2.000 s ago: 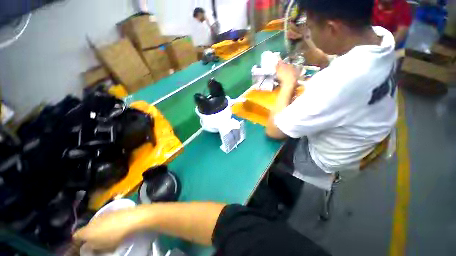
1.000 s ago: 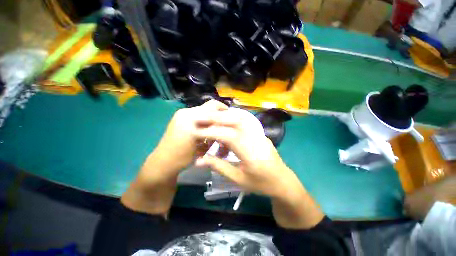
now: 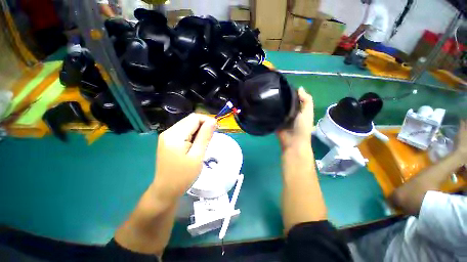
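Note:
My right hand [image 3: 299,120] holds a glossy black yoke [image 3: 267,102] up above the bench, its round side towards me. Lead wires [image 3: 224,112], red, blue and orange with small pale tips, come out of the yoke's left side. My left hand [image 3: 183,146] pinches these wires between thumb and fingers. Below, a white camera housing [image 3: 225,158] lies on the bench with its round face up and a small hole in it. Its wall-mount bracket [image 3: 209,212] points towards me, with a white antenna [image 3: 231,205] along its right side.
A big pile of black yokes [image 3: 194,56] lies behind on orange bags, beside a metal upright [image 3: 110,66]. A finished subassembly [image 3: 345,128] stands at right on the green bench [image 3: 77,179]. A neighbour's arm [image 3: 425,176] and another white housing [image 3: 421,128] are at far right.
The view has shifted. My hands, earlier together over the white housing, are now apart and above it. My right hand now holds up a black yoke and my left hand its wires.

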